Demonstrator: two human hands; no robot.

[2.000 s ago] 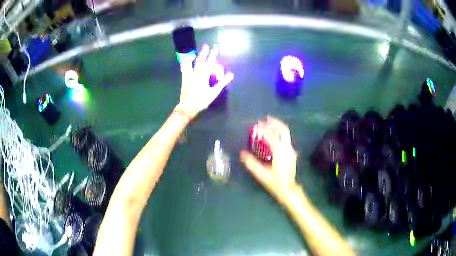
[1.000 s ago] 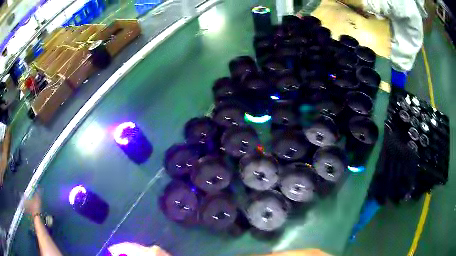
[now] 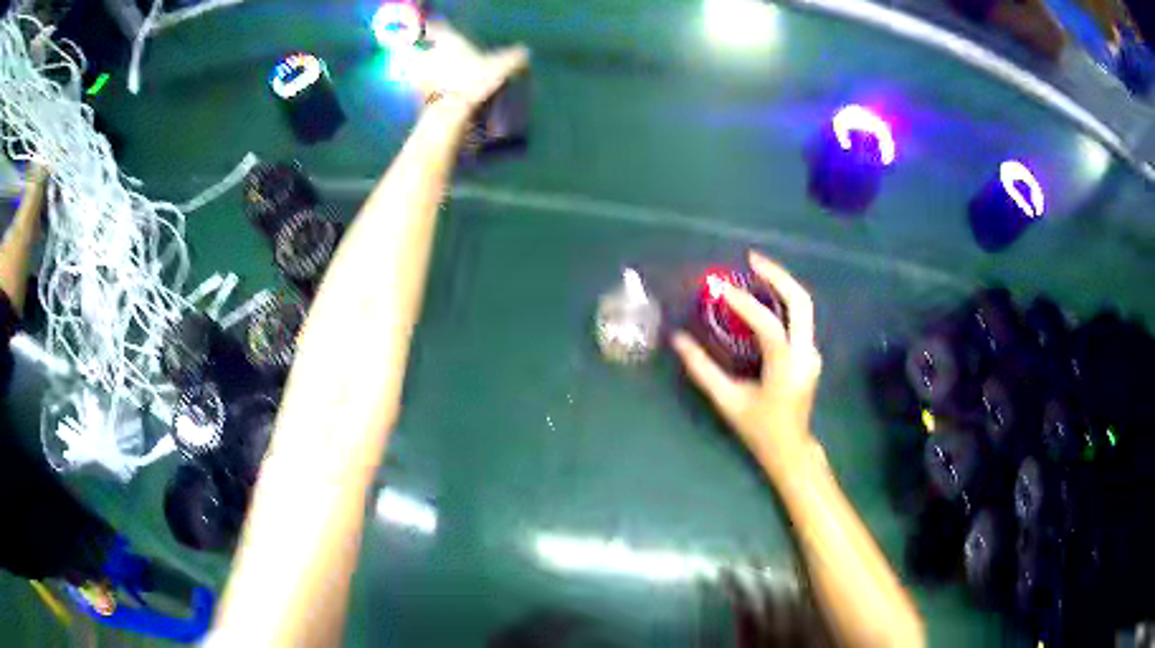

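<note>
My right hand (image 3: 775,380) has its fingers and thumb around a black LED cylinder unit (image 3: 735,317) with a red-lit ring, right of the middle. My left hand (image 3: 462,76) is at the upper left, blurred and washed out, with its thumb spread. A black can (image 3: 503,124) shows just below and right of it, and a brightly lit unit (image 3: 399,25) is beyond its fingertips. Whether it touches either is unclear. A unit with a pale lit ring (image 3: 304,95) stands to the left. Two purple-lit units (image 3: 851,165) (image 3: 1007,205) are at the upper right.
A small clear jar (image 3: 627,323) with an upright pale stick is left of my right hand. Black shells (image 3: 994,418) cluster at right. Tangled white cables (image 3: 95,253), a clear tub (image 3: 91,424) and unlit units (image 3: 272,329) are at left. Another person's arm (image 3: 23,234) shows at the left edge.
The view has swung from the shell cluster back to the left. My right hand now shows fully, around the red-lit unit. My left hand is now beside the lit units at upper left.
</note>
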